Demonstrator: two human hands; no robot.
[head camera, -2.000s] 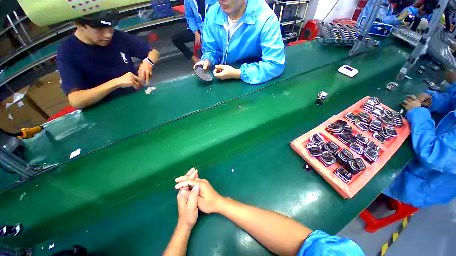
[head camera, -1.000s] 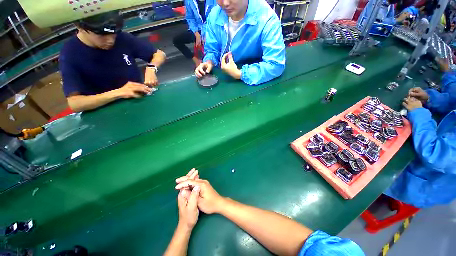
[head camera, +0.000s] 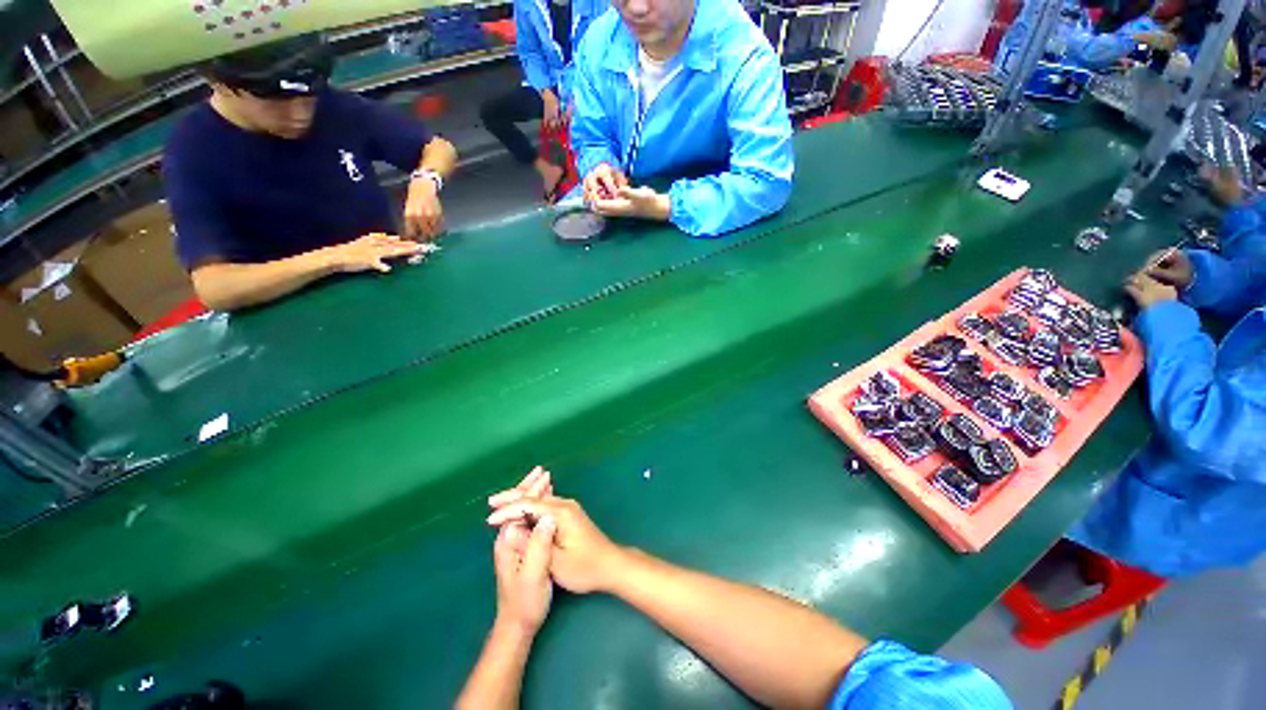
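Observation:
My left hand (head camera: 522, 572) and my right hand (head camera: 572, 544) are clasped together over the green bench in front of me. No part or tool shows in them; a tiny dark spot between the fingers is too small to tell. To their right, a salmon-red tray (head camera: 836, 404) lies at a slant, with compartments full of dark watch housings (head camera: 958, 433) with silver edges. A short row of dark loose units (head camera: 89, 615) is on the belt at the far left. One small unit (head camera: 944, 250) stands on the belt beyond the tray.
A white device (head camera: 1002, 183) lies on the belt (head camera: 555, 370). Across it sit a person in dark blue (head camera: 292, 180) and a person in a blue smock (head camera: 736, 125), near a round grey disc (head camera: 578, 225). Another person's sleeve (head camera: 1194, 375) is beyond the tray. Dark objects (head camera: 201, 696) lie bottom left.
The loose units, the single unit and the white device have moved right along the belt. The person opposite has put the grey disc down. My hands have not moved.

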